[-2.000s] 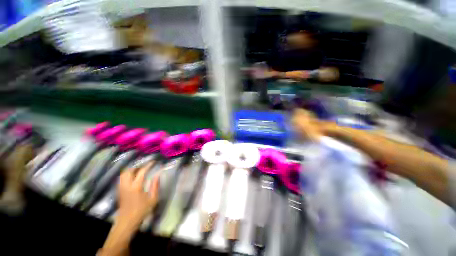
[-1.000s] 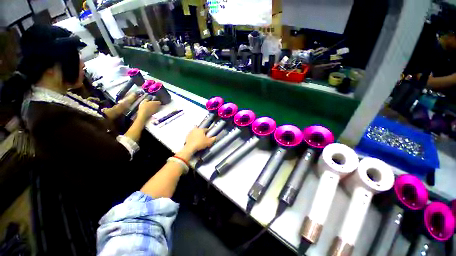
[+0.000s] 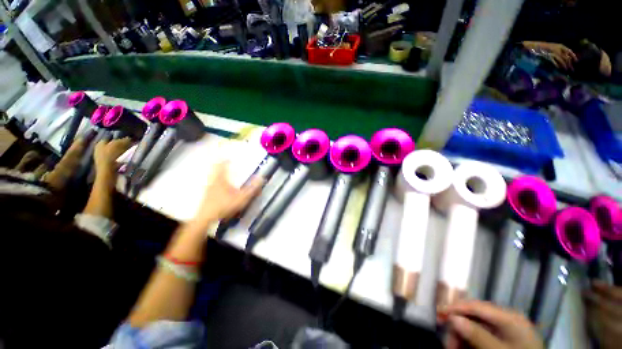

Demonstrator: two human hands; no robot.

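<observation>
Grey hair dryers with magenta rings, one of them a grey hair dryer [image 3: 332, 215], and two white hair dryers [image 3: 411, 232] lie side by side on the white bench. My left hand [image 3: 228, 194] is blurred, with fingers spread, its fingertips at the handle of the leftmost dryer of the middle group; it is not closed around it. My right hand [image 3: 492, 326] is at the bottom edge, partly cut off, its bent fingertips by the coppery handle end of the right white dryer. Whether it grips anything cannot be told.
A person's hand [image 3: 112, 153] is among the dryers at the left. Another hand [image 3: 605, 303] shows at the right edge. A blue bin [image 3: 501, 153] of silvery bits stands behind the white dryers. A red basket [image 3: 333, 53] sits on the shelf beyond the green divider [image 3: 273, 95]. Dark cords hang off the front edge.
The view has turned. Two grey dryers now lie further left, apart from the middle group. My left hand is back at the remaining middle dryers. My right hand has come into view.
</observation>
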